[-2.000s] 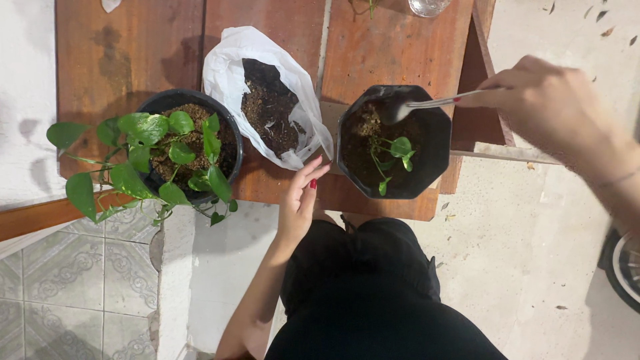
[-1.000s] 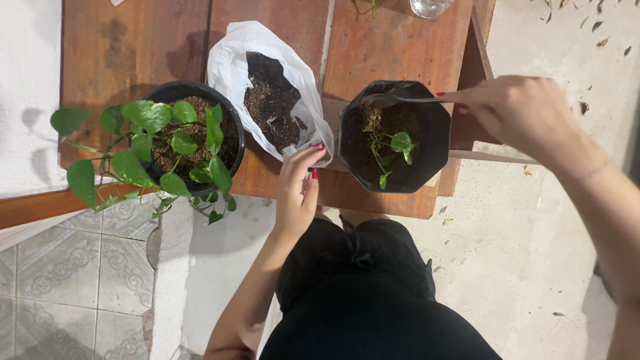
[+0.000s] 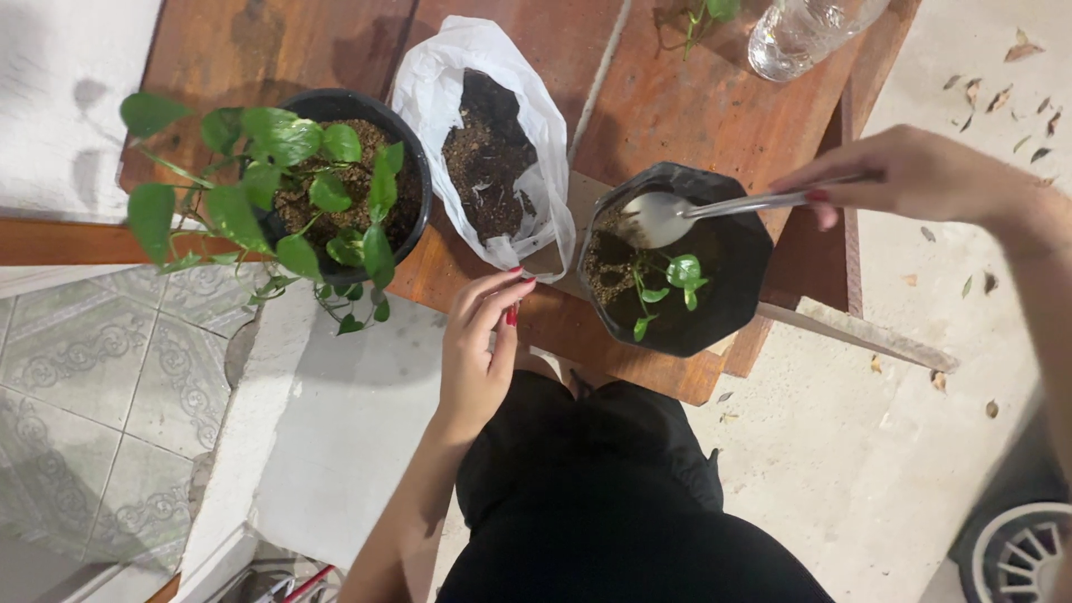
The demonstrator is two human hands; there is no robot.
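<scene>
My right hand (image 3: 896,180) grips the handle of a metal spoon (image 3: 662,219). The spoon's soil-smeared bowl is over the upper left part of a black angular pot (image 3: 729,310), which holds soil and a small green cutting (image 3: 683,270). My left hand (image 3: 486,335) is at the lower rim of a white plastic bag (image 3: 543,109) of soil (image 3: 487,159); its fingertips are by the plastic, and whether they pinch it I cannot tell. Left of the bag stands a round black pot (image 3: 423,180) with a leafy variegated pothos (image 3: 289,142).
The pots and bag stand on a wooden plank table (image 3: 703,92). A clear container (image 3: 787,42) and a leafy sprig (image 3: 720,8) are at its far side. A narrow slab (image 3: 879,335) juts out at the right. Dry leaves (image 3: 998,97) lie on the floor beyond.
The spoon's bowl was raised and tilted over the black angular pot two seconds ago; now it is lower left, by the soil. My left hand stays near the bag's lower rim.
</scene>
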